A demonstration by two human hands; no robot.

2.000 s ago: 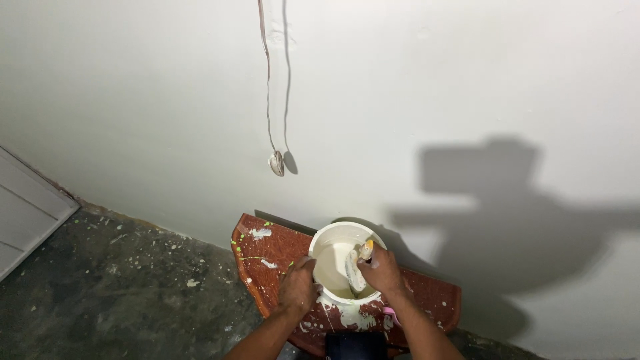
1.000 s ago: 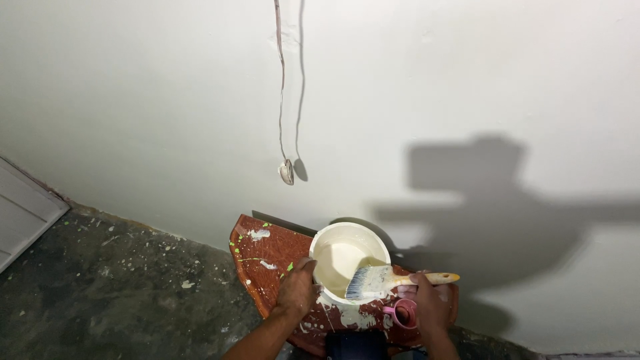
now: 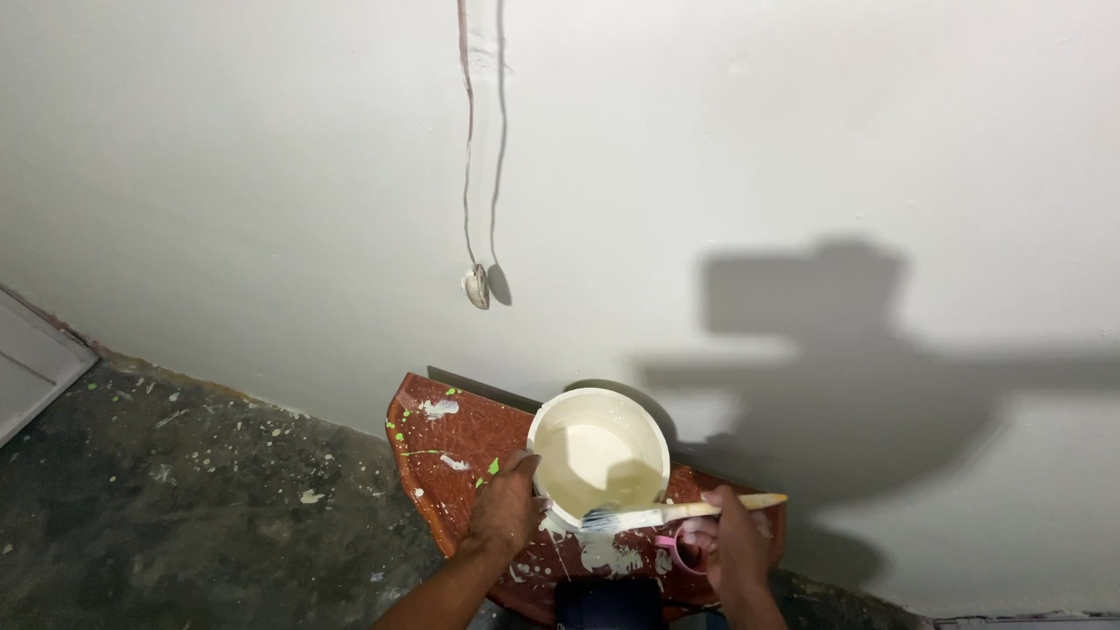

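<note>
A white plastic bucket (image 3: 537,420) holding cream-coloured paint (image 3: 595,455) stands on a paint-splashed, reddish-brown tabletop (image 3: 464,416). My left hand (image 3: 507,507) grips the bucket's left rim. In my right hand (image 3: 735,542) is the wooden handle of a wide paintbrush (image 3: 643,518), level across the front rim, its bristle tips pointing left. Beneath the right hand, a pink cup (image 3: 672,551) is partly hidden by the fingers.
A white wall (image 3: 306,175) rises behind the tabletop. From it a wire with a small electrical fitting (image 3: 477,287) hangs above the bucket. A white panel (image 3: 35,367) stands at left on the paint-spotted dark floor (image 3: 219,490).
The brush, inside the bucket two seconds ago, has come out over the front right rim with my right hand and turned level. My left hand stays at the bucket's left side.
</note>
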